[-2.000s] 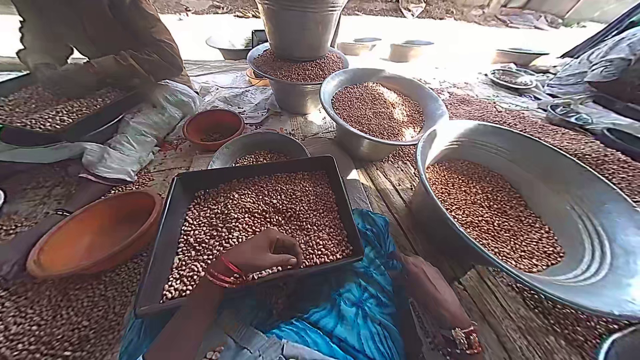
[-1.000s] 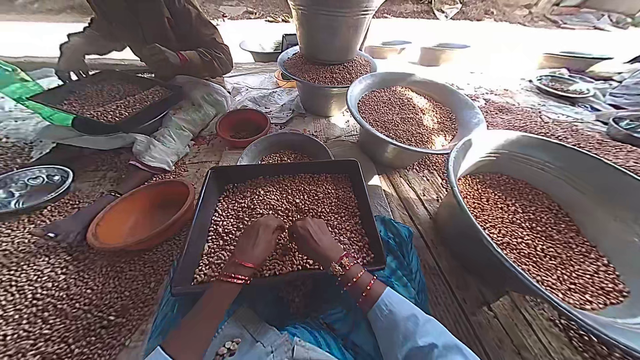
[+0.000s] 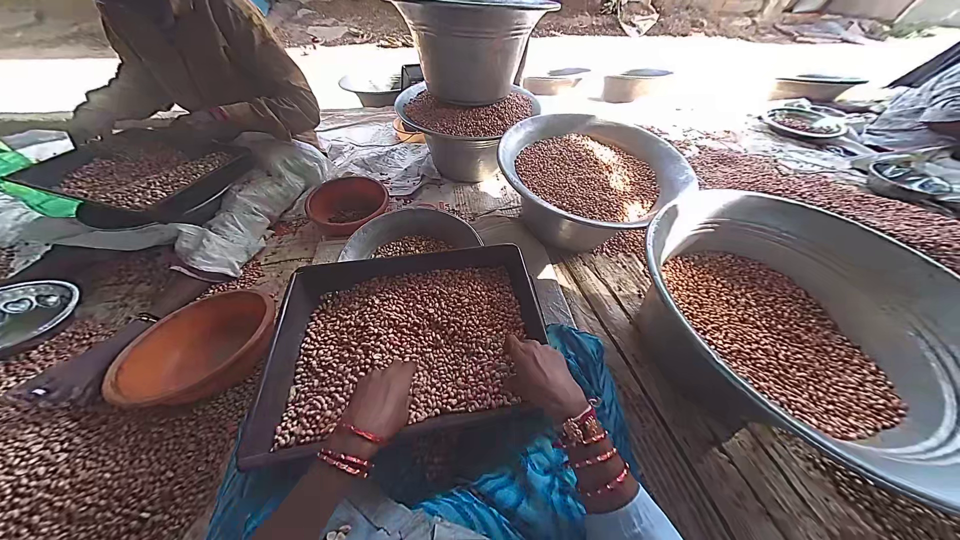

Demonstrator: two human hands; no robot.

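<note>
A dark rectangular tray [image 3: 529, 300] rests on my lap over blue cloth [image 3: 517, 480], with a layer of reddish-brown nuts or beans [image 3: 427, 330] in it. My left hand [image 3: 382, 397] touches the nuts near the tray's front edge, fingers curled down. On the right side of the tray my right hand [image 3: 546, 376] reaches over the rim, its fingertips at the nuts. Whether either hand has nuts between its fingers cannot be told. Both wrists wear red bangles.
An orange clay bowl [image 3: 187, 349] stands left, a smaller one [image 3: 347, 206] beyond. Metal basins with nuts stand behind [image 3: 405, 217], back right [image 3: 596, 180] and right [image 3: 840, 262], near stacked metal vessels [image 3: 476, 52]. Another person [image 3: 210, 67] sits at another tray [image 3: 142, 176]. Loose nuts [image 3: 97, 472] cover the left ground.
My right hand was outside the tray two seconds ago, then beside my left hand at its middle one second ago. Now it is at the right side, apart from my left hand.
</note>
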